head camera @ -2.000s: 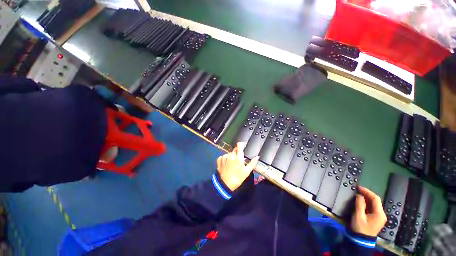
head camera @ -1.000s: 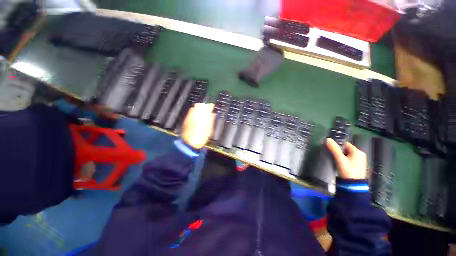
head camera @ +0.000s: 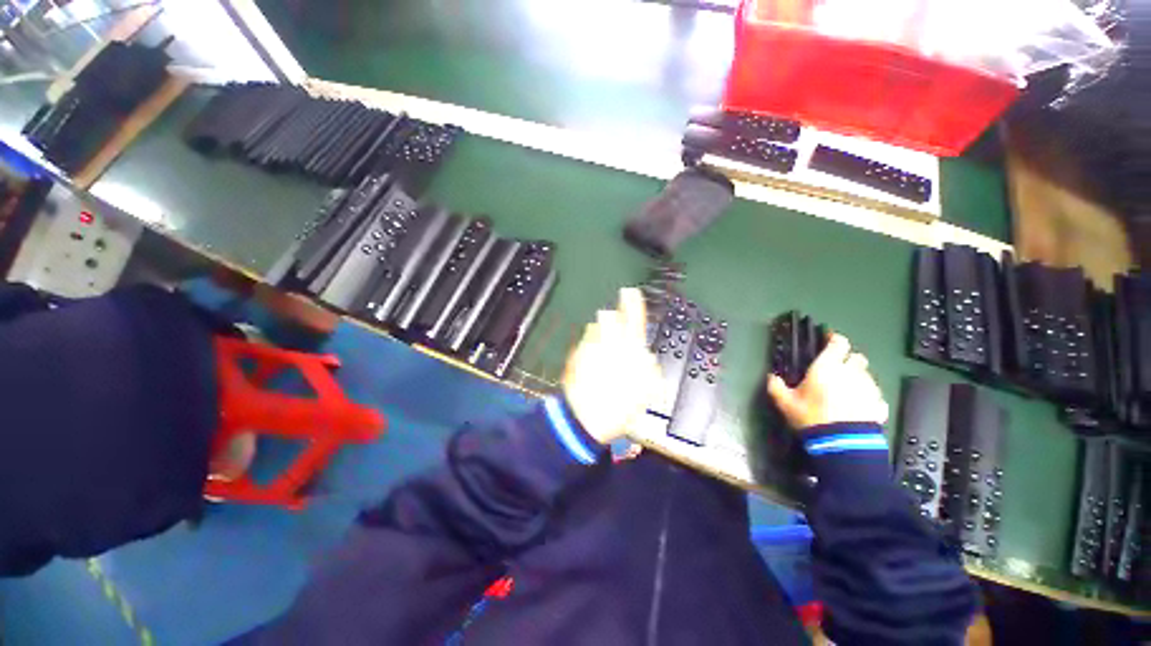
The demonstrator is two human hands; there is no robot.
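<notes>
My left hand lies against the left side of a short group of face-up remotes near the front edge. Dark remote ends show just beyond its fingertips; whether it grips any is hidden. My right hand is shut around a hand-held stack of remotes, seen as parallel black ridges, right of that group with green surface between. The hand hides part of the stack. A dark, soft cloth-like lump lies beyond the group.
Slanted rows of remotes lie at left. More remotes stand in rows at right. Beyond the pale rail are a white board with remotes and a red bin. A person's dark sleeve and a red stool are at left.
The long face-up row has shrunk to a short group. My right hand has moved left and now holds several remotes as a stack. The view has shifted.
</notes>
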